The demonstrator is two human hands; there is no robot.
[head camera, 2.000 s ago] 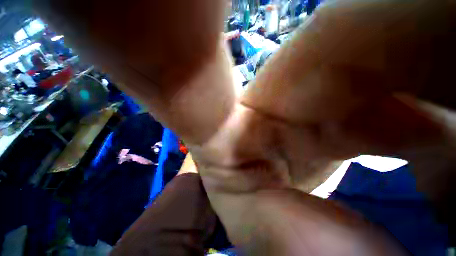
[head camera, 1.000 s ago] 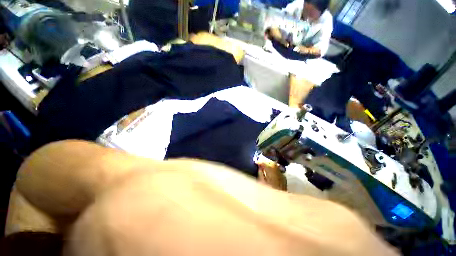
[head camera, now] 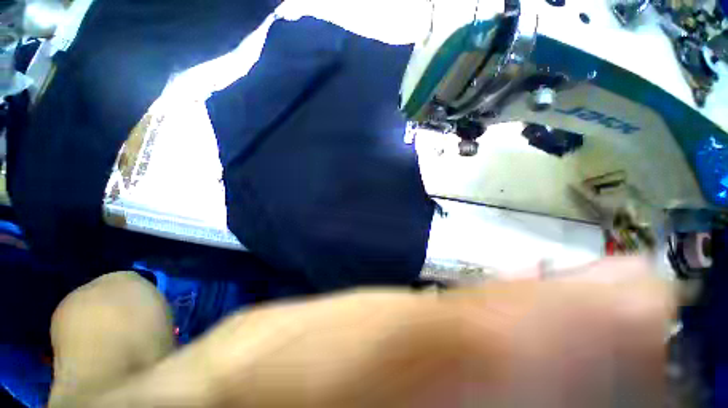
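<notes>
A dark navy garment panel [head camera: 319,159] lies on the white sewing table [head camera: 180,183], its right part near the needle area and its lower part hanging over the front edge. The cream-and-teal sewing machine head [head camera: 591,119] stands at the right. A large blurred bare hand or forearm [head camera: 447,343] crosses the bottom, very close to the camera. Another rounded bare skin shape [head camera: 112,323] is at lower left. Which is my left hand and which my right cannot be told, and no fingertips are clear. Neither visibly holds the panel.
More dark cloth [head camera: 72,151] drapes over the table's left side. Blue slatted plastic [head camera: 211,303], perhaps a crate, shows below the front edge. A small metal item with a red spot [head camera: 627,235] lies at the table's right end. The table edge looks worn.
The view has swung from the workshop to the machine and now sits closer over the table. The blurred skin shape reaches further right. The panel lies much as it did.
</notes>
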